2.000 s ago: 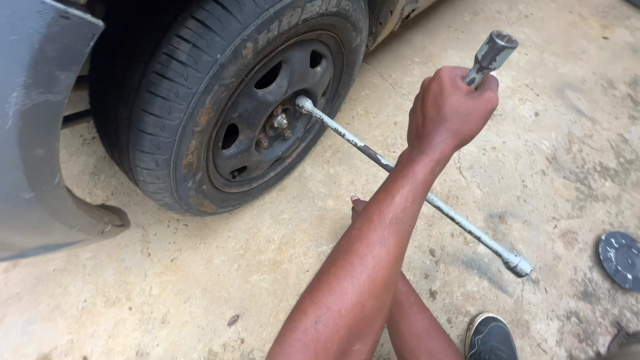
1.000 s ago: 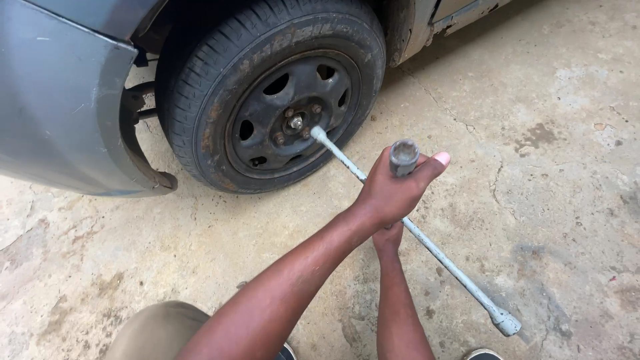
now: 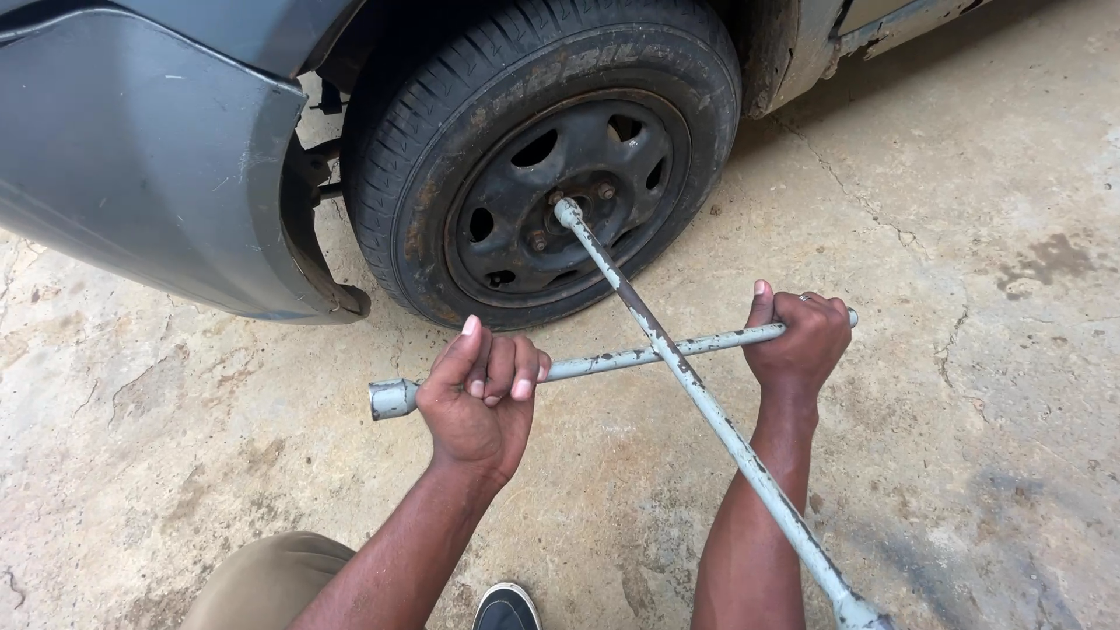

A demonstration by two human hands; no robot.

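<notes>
A four-way lug wrench with chipped pale paint reaches from the middle of a black steel wheel toward the lower right. Its far socket meets the wheel near the hub; whether it sits on a nut cannot be told. My left hand is curled around the cross bar beside its left socket, thumb up. Near the bar's other end, my right hand grips it, with the tip showing past the fist. Rusty lug nuts show around the hub.
The tire stands on stained, cracked concrete under a grey car. A scuffed bumper hangs at the left, its lower edge close to the tire. My knee and a dark shoe are at the bottom.
My hands, close together near the wrench's middle one second ago, are now apart on opposite arms of the cross bar. The cross bar has turned and now lies across the view.
</notes>
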